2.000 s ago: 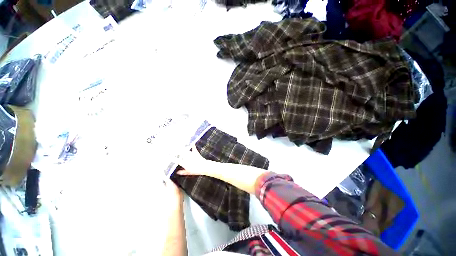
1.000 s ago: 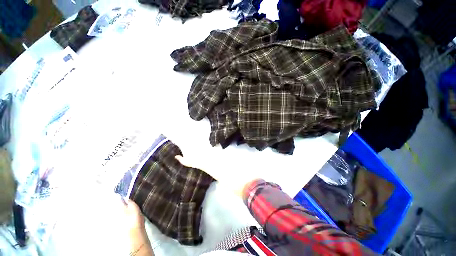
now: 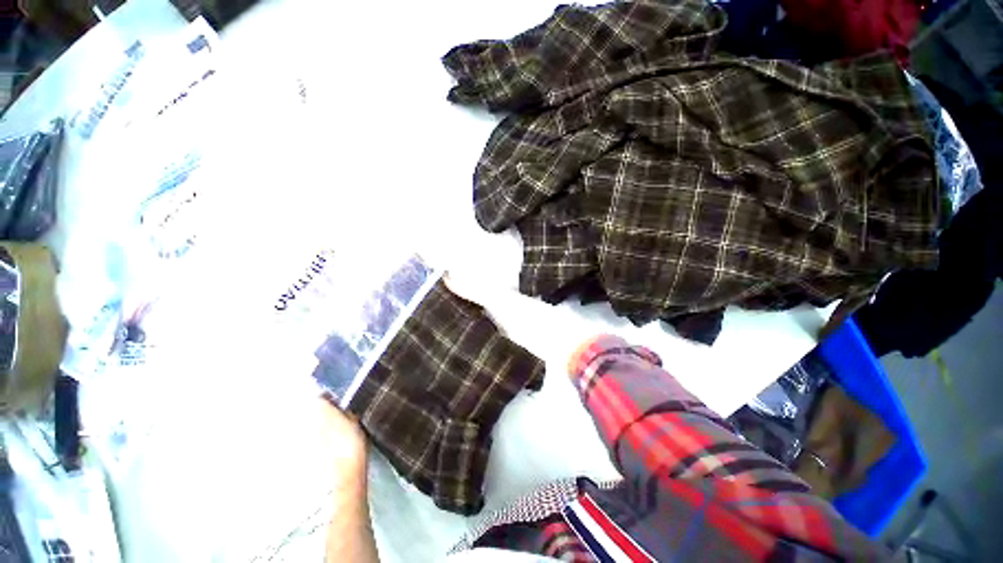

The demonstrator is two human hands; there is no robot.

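Note:
A folded brown plaid garment (image 3: 434, 390) lies partly in a clear poly bag (image 3: 379, 330) with a printed band and dark lettering. The garment's lower right part is outside the bag mouth. My left hand (image 3: 348, 440) is at the bag's lower left edge and pinches it, with its fingertips partly hidden. My right hand (image 3: 522, 319) is washed out against the white table beside the garment's upper edge. Its fingers reach toward the bag's upper corner, but their grip cannot be made out.
A large rumpled pile of plaid garments (image 3: 704, 187) covers the upper right of the white table. A blue bin (image 3: 896, 440) with bagged and brown items stands below right. Printed bags (image 3: 165, 203), dark packets (image 3: 28, 181) and a tan ring-like item (image 3: 39, 330) lie left.
The garment is now partly inside the bag mouth, with its loose end turned down and right. My right hand has moved from the garment's middle to its upper edge. The view has shifted.

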